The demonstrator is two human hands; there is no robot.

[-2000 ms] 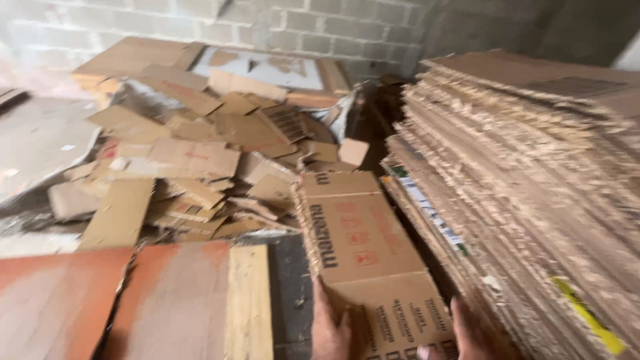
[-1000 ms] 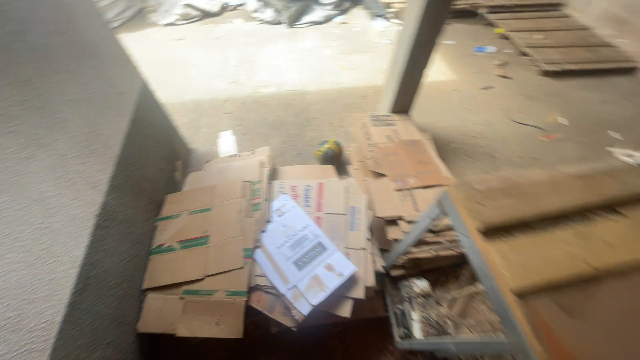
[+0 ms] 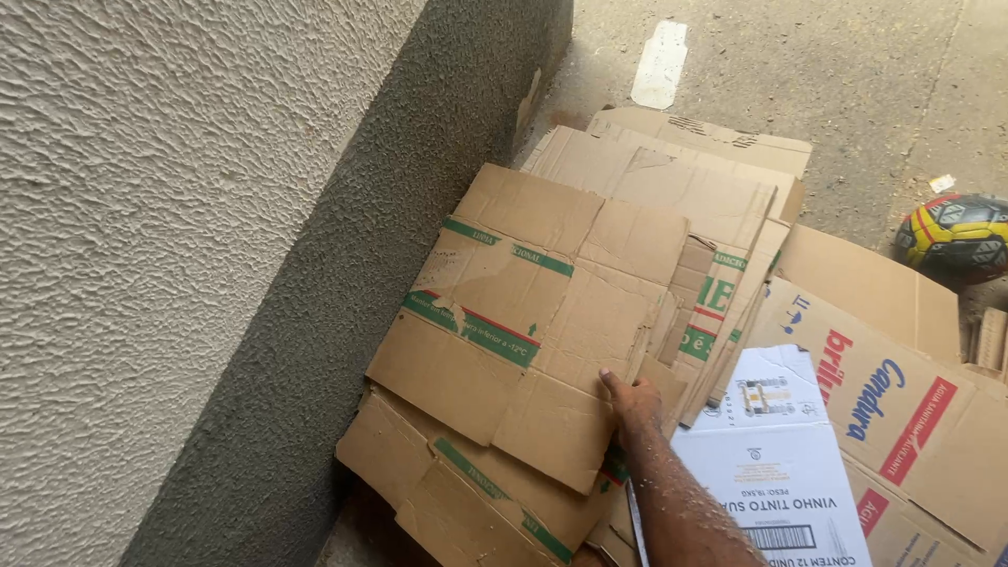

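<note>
My right hand (image 3: 636, 400) grips the right edge of a flattened cardboard box (image 3: 543, 315) with green printed bands, thumb on top and the other fingers mostly hidden beneath. That sheet lies tilted over more flattened boxes, with another green-banded cardboard piece (image 3: 472, 504) below it and plain brown sheets (image 3: 677, 169) behind. Right of my forearm lie a white printed cardboard sheet (image 3: 776, 441) and a brown flattened box (image 3: 898, 417) with red and blue print. My left hand is out of view.
A rough textured wall (image 3: 236, 197) rises along the left, close beside the stack. On the concrete floor (image 3: 803, 71) behind lie a pale cut-out piece (image 3: 660, 64) and, at the right, a yellow, black and red ball (image 3: 957, 236).
The view has swung from a tall cardboard stack to these flattened boxes by the wall. Two seconds ago both hands were at a printed box; now my right hand is on the green-banded sheet.
</note>
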